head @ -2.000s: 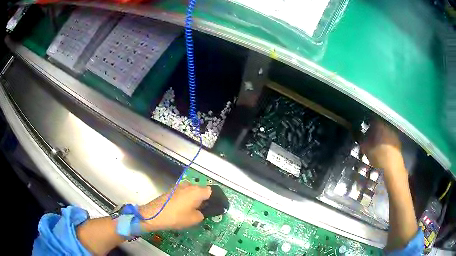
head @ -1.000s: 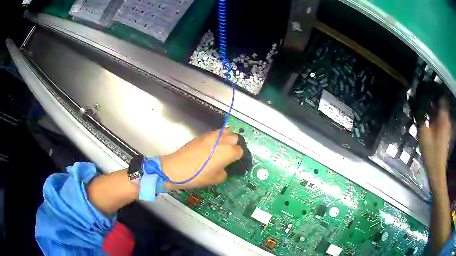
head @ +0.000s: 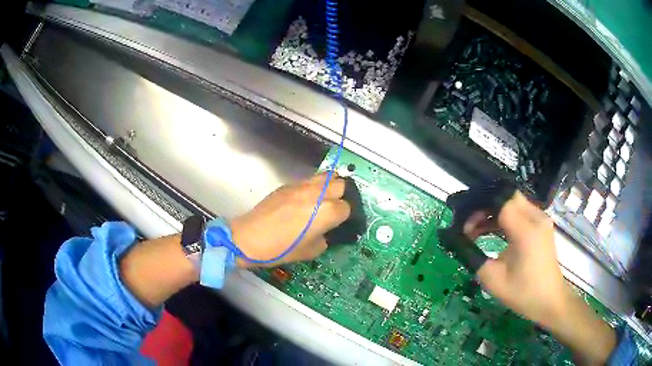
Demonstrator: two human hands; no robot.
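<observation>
A green printed circuit board [head: 422,261] lies on the metal-railed conveyor. It has a white block, a small orange-copper square and round white marks. My left hand [head: 297,218], with black finger cots and a light blue wrist strap, is curled over the board's left part. Its fingertips are hidden, so a held part cannot be made out. My right hand [head: 511,254], also with black finger cots, is over the board further right. Its thumb and fingers curve towards each other. Whether a small part is between them cannot be told.
Behind the rail are a black bin of small white connectors [head: 364,82], a bin of dark components [head: 493,96] with a white label, and a clear tray of silver-white blocks [head: 597,182]. A blue coiled cord [head: 332,43] hangs down to my left wrist. Grey component trays [head: 211,11] stand far left.
My right hand has come from the clear tray, left and down, to over the board. My left hand stays at the board's left part. The view has shifted, so the bins sit higher than at first.
</observation>
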